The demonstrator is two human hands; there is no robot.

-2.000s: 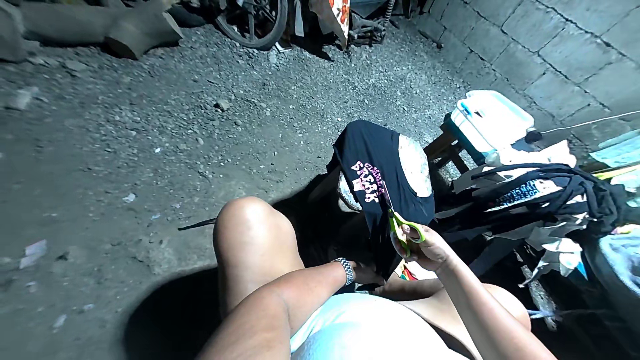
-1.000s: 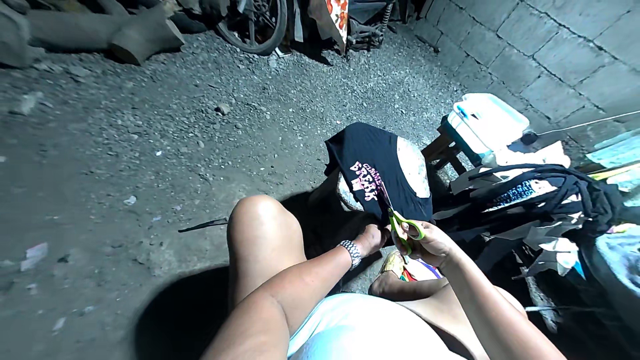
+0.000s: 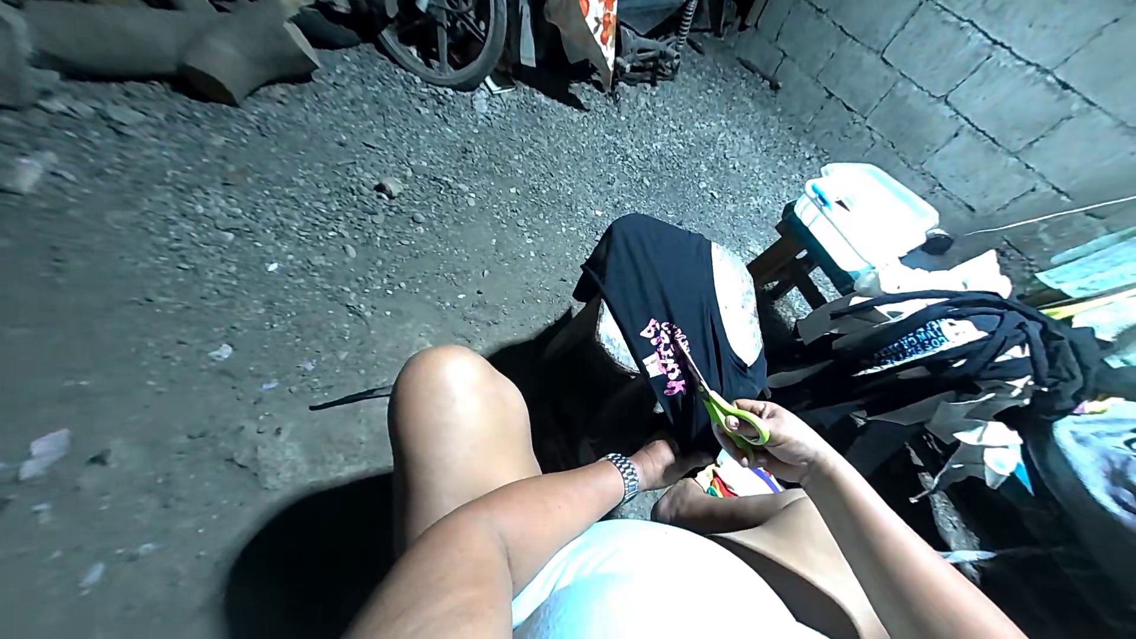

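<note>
My right hand (image 3: 774, 437) grips the green handles of a pair of scissors (image 3: 721, 410), whose blades point up and left over a black printed cloth (image 3: 667, 297). The cloth lies draped over a round, pale-topped support (image 3: 738, 306) in front of my knees, and pink lettering shows on it. My left hand (image 3: 667, 461), below a metal wristwatch (image 3: 625, 477), is at the cloth's lower edge; its fingers are mostly hidden in dark folds. Whether the blades are apart is hard to see.
A white plastic container (image 3: 865, 213) sits on a wooden stool (image 3: 790, 266) at the right. Beside me is a heap of black and white cloth (image 3: 967, 355). A concrete block wall (image 3: 994, 98) stands behind. Farther off are a wheel (image 3: 444, 44) and cut logs (image 3: 240, 53) on gravel.
My left hand was lower by the cloth's edge two seconds ago, rose toward the scissors one second ago, and is lower again now. The scissors have stayed in my right hand.
</note>
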